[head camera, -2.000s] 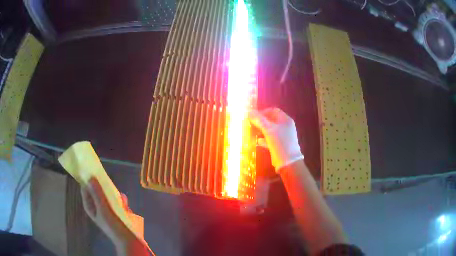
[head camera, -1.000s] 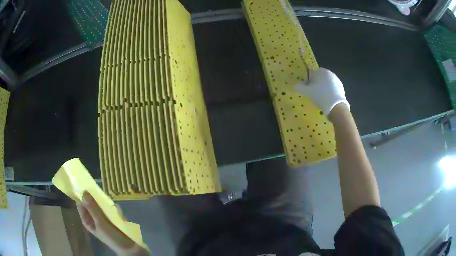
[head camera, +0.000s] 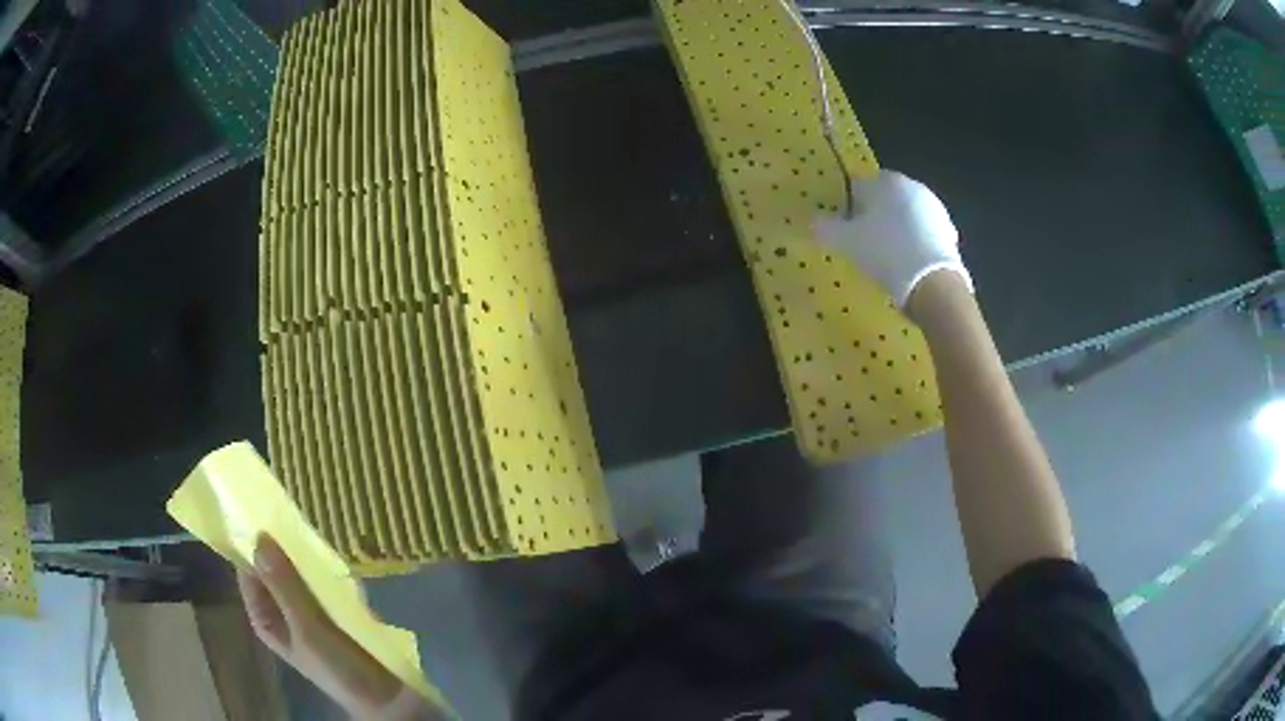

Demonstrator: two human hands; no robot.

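Observation:
My right hand (head camera: 902, 240), in a white glove, is over a long yellow dotted board (head camera: 832, 359) and holds the end of a thin test lead (head camera: 829, 106) against its face. The board lies on the dark bench top and is unlit. My bare left hand (head camera: 303, 620) holds a plain yellow sheet (head camera: 261, 507) at the lower left, beside the board stack. The board stack (head camera: 381, 296) is a thick ribbed block of boards on edge, with one dotted face turned right. The fingertips of my right hand are partly hidden.
Dark bench top (head camera: 634, 310) lies between the stack and the single board. A green dotted board (head camera: 233, 71) is at the back left, and green boards (head camera: 1247, 127) are at the right end. Another yellow board (head camera: 11, 451) is at the left edge. Cardboard (head camera: 169, 662) stands lower left.
The bright light on the stack's right side is gone. My right hand and the lead have moved from the stack to the single board. The view has shifted. My left hand still holds the sheet.

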